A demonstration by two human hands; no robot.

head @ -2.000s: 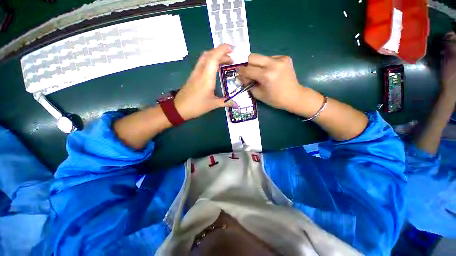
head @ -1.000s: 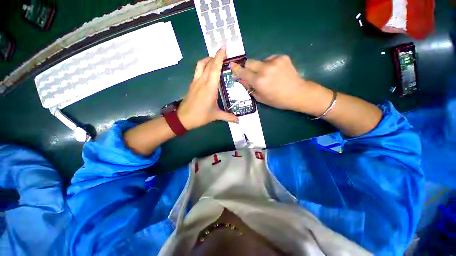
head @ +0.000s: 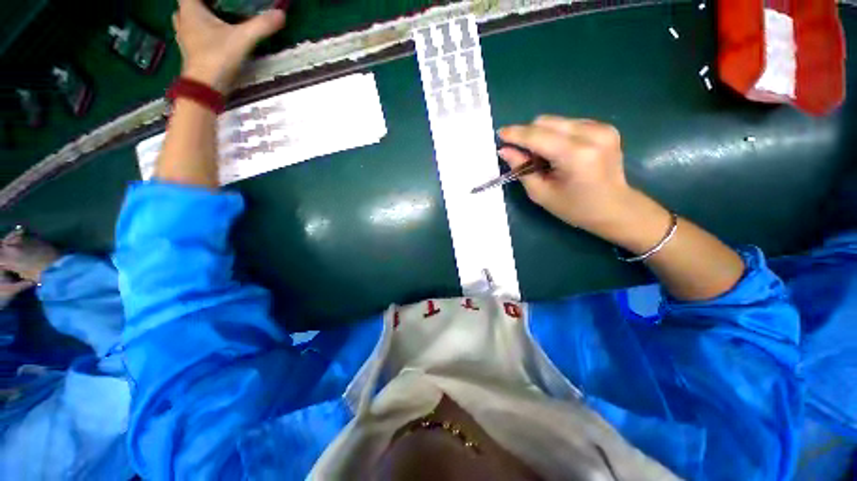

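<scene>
My left hand point(head: 214, 42) reaches over the conveyor at the top left, partly cut off by the picture's edge. A phone unit point(head: 242, 7) lies between its spread thumb and fingers; whether it is gripped is unclear. My right hand point(head: 573, 169) holds dark tweezers point(head: 512, 176), tip pointing left over the blank part of the narrow sticker strip point(head: 470, 197). Grey shapes remain in rows at the strip's far end. The wide sticker sheet point(head: 329, 117) lies to the left, partly covered by my left forearm.
Several phone units, one here point(head: 136, 47), lie on the green conveyor beyond the pale worn edge point(head: 376, 42). A red bin point(head: 822, 56) with a white piece inside stands at the top right, with small white scraps point(head: 707, 77) beside it. Another person's hand point(head: 23, 256) shows at the far left.
My left hand has left the strip and moved up-left to the conveyor. The phone unit is gone from the strip. My right hand with the tweezers has drawn back right. The right-hand phone unit is no longer visible.
</scene>
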